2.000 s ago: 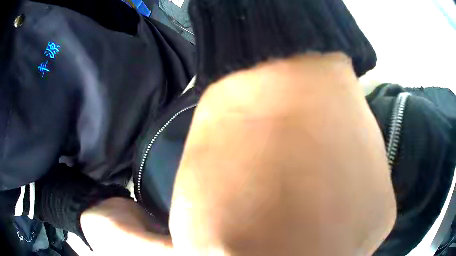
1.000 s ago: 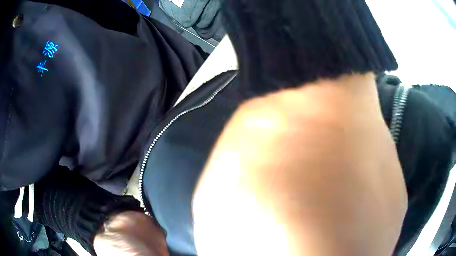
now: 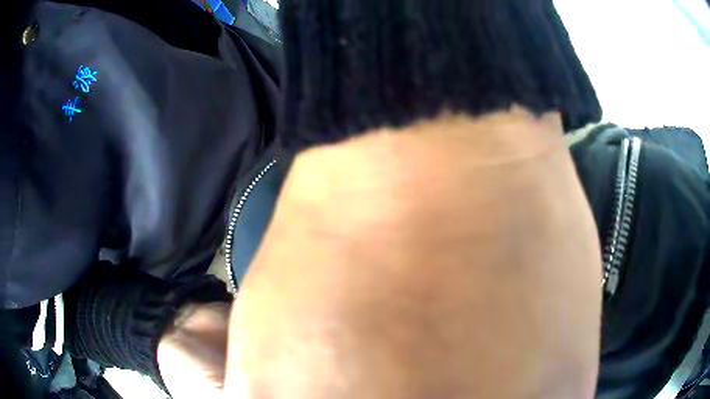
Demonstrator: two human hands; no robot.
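Observation:
A black fabric piece (image 3: 261,206) with a curved line of silver zip teeth lies against the dark-clothed lap. Black fabric with a straight silver zip (image 3: 623,210) lies at the right; a small silver piece shows at the zip's lower end. My left hand (image 3: 420,273), bare and very close, comes down from the top and covers the middle; its fingers are out of the picture below. My right hand (image 3: 195,343) is small at the lower left, partly hidden behind the left; its fingers do not show. Whether either holds anything cannot be seen.
A pale tabletop (image 3: 638,62) shows at the upper right. Dark clothing with blue embroidered characters (image 3: 132,156) fills the left side. A small blue thing (image 3: 219,11) is at the top. Blurred dark items lie in the lower left corner.
My left hand and cuff have moved left, covering more of the curved zip and black fabric. More of the straight zip at the right shows. My right hand is now more hidden.

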